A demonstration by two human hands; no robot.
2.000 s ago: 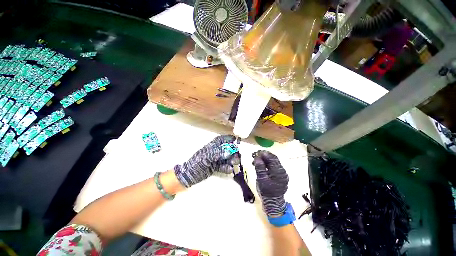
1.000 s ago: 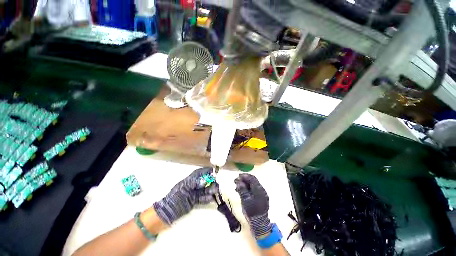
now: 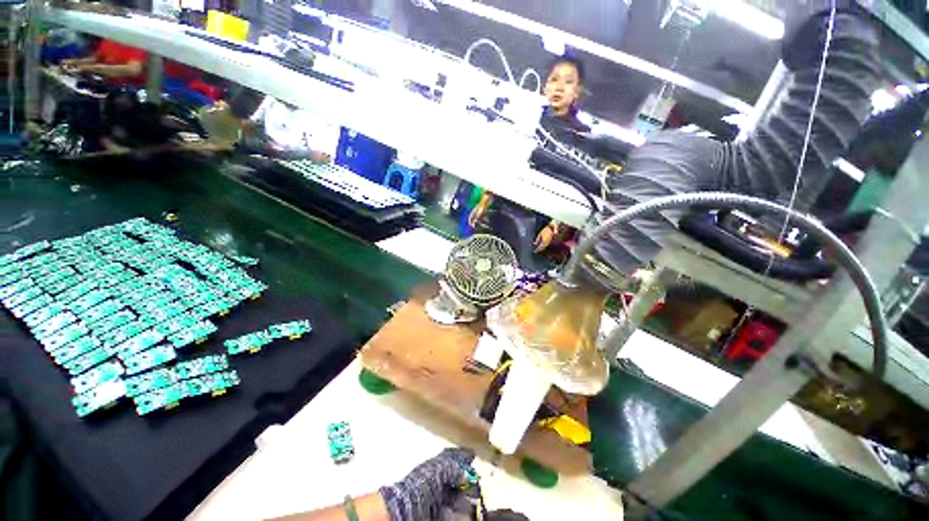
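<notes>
My left hand (image 3: 438, 490), in a striped grey-black knit glove, is at the bottom edge, partly cut off. Its fingers are closed on a small teal circuit board (image 3: 471, 475), of which only a bit shows, just left of and below the tip of the white cone (image 3: 517, 412). A dark sliver of my right hand (image 3: 504, 516) shows at the bottom edge; its fingers are cut off. Another circuit board (image 3: 339, 442) lies on the cream-white work board (image 3: 392, 435) to the left.
Rows of joined circuit boards (image 3: 122, 295) cover the black mat (image 3: 295, 382) at left. A brown wooden stand (image 3: 428, 356) carries a small fan (image 3: 480, 271) and a yellow item (image 3: 568, 428). A clear hood (image 3: 555, 331), grey duct (image 3: 672, 173) and metal frame (image 3: 754, 377) rise at right. A person (image 3: 562, 122) is beyond.
The view has tilted up, so the hands sit lower and are largely cut off. The cable pile and the black cable below the left hand have left view. The duct and the person now show.
</notes>
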